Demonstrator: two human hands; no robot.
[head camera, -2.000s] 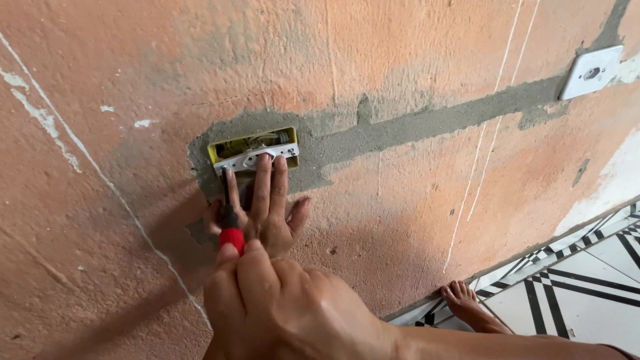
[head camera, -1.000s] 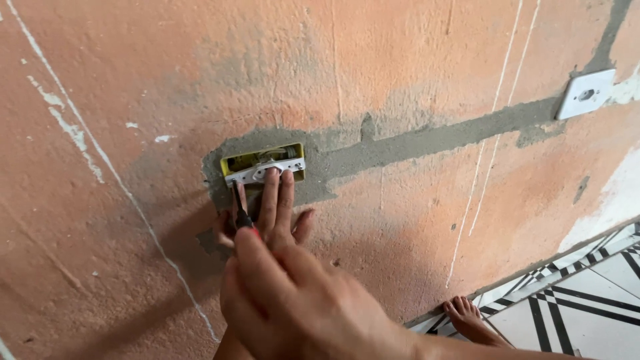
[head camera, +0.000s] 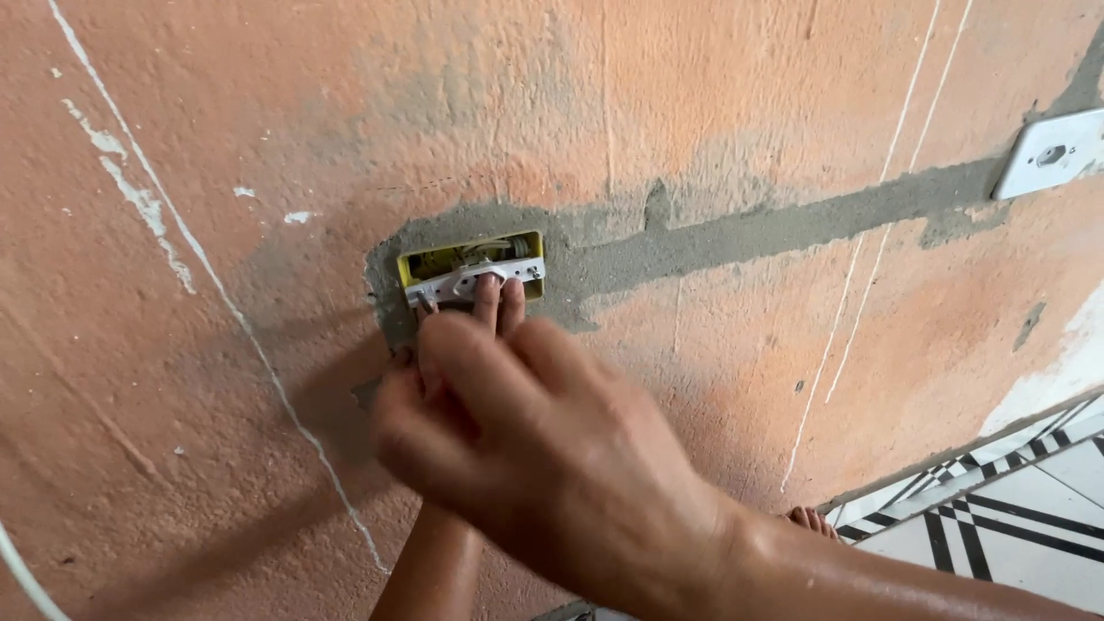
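Observation:
A yellow electrical wall box (head camera: 402, 269) is set in grey mortar, with wires inside. Across it lies a white outlet mounting strap (head camera: 443, 283), tilted, with a screw at its right end. Two fingertips of my left hand (head camera: 500, 304) press on the middle of the strap; the rest of that hand is mostly hidden behind my right. My right hand (head camera: 552, 423), slightly blurred, is closed round a screwdriver, whose metal shaft (head camera: 426, 302) shows at the left end of the strap. The handle is hidden by my fingers.
A white outlet plate (head camera: 1054, 153) is on the wall at the right, joined to the box by a mortar strip (head camera: 776, 224). Patterned floor tiles (head camera: 1009, 535) and bare toes (head camera: 812, 520) show at lower right. A white cable (head camera: 26, 573) curves at lower left.
My right hand has turned about the screwdriver, and its red handle, visible two seconds ago, is now covered. My left fingers stay on the strap.

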